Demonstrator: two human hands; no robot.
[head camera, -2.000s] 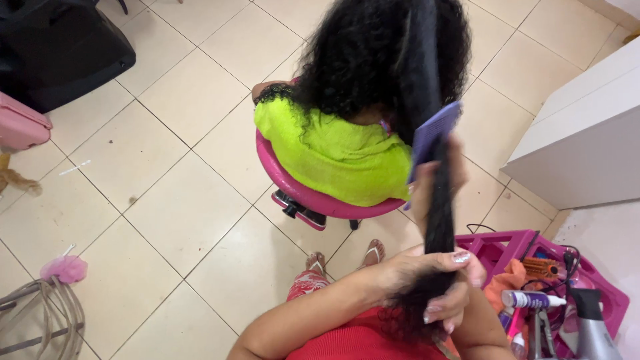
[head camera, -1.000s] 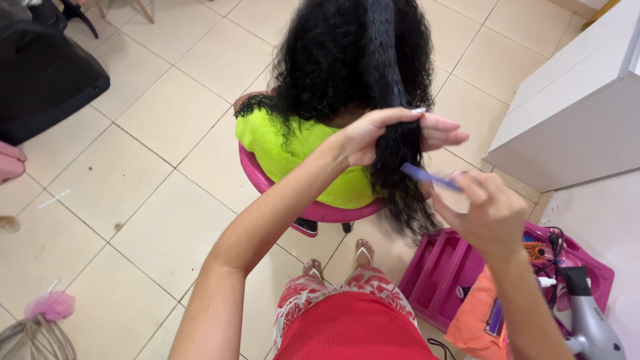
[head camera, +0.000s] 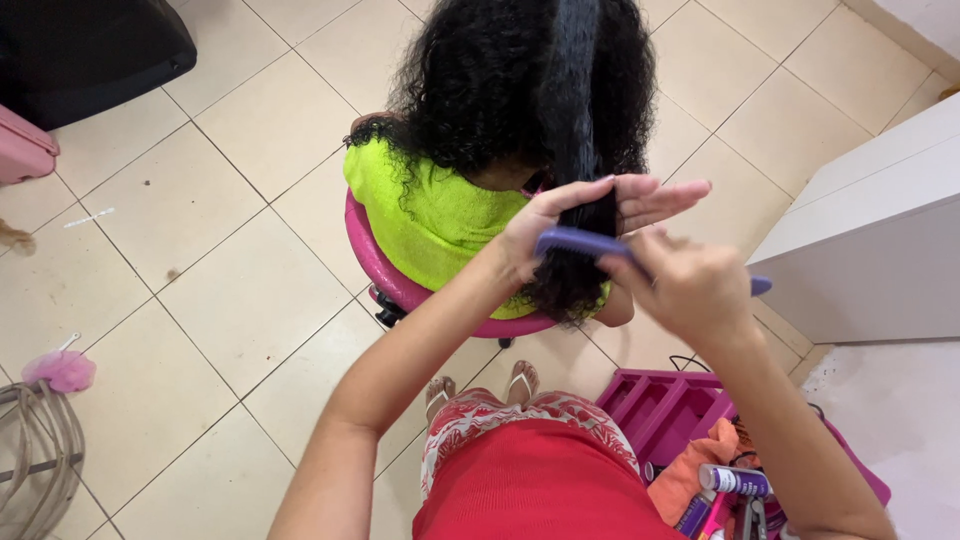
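Observation:
A person with curly black hair (head camera: 480, 90) sits facing away, a lime green towel (head camera: 427, 217) over the shoulders. One straighter, shiny section of hair (head camera: 574, 82) hangs down the right side of the back. My left hand (head camera: 562, 217) holds this section between thumb and fingers, with the fingers stretched out to the right. Just below, my right hand (head camera: 679, 277) grips a purple comb (head camera: 585, 241), whose toothed end lies across the section near its curly ends. The comb's other end sticks out to the right of my right hand.
The person sits on a pink round-backed chair (head camera: 382, 262). At the lower right, a magenta tray (head camera: 660, 409) holds an orange cloth (head camera: 694, 465) and bottles (head camera: 735, 480). A white cabinet (head camera: 870, 247) stands at the right, a black case (head camera: 90, 52) at the upper left.
Two seconds ago the hair section was pulled toward me, with the comb higher on it; now it hangs down the back. Since one second ago, the comb has moved left across the section.

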